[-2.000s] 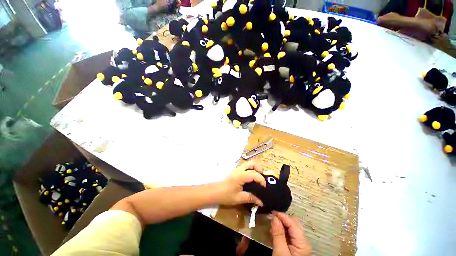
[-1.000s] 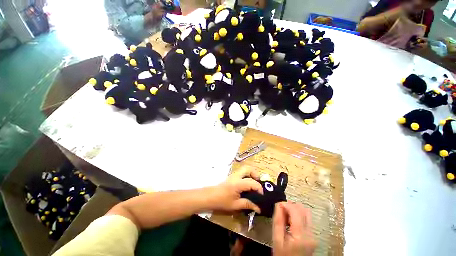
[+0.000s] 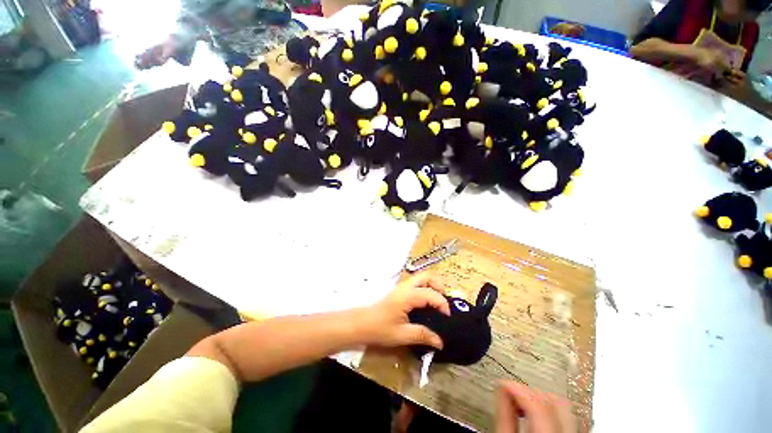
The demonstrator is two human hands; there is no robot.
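A black plush penguin lies on its side on the cardboard work board, with a white label sticking out below. My left hand is closed around its left part. My right hand is at the bottom edge, partly cut off, apart from the toy. A dark thread runs from the toy's lower right side toward my right hand. No needle can be made out at the fingertips. Silver thread snips lie at the board's top left.
A large pile of penguins stands ahead on the white table. Several more penguins lie at the right. A carton with penguins is at lower left. A blue tray and another person's hands are at the far side.
My right hand has moved away from the penguin, down and to the right, and the thread now shows between them. My left hand still holds the toy. The camera view has shifted slightly.
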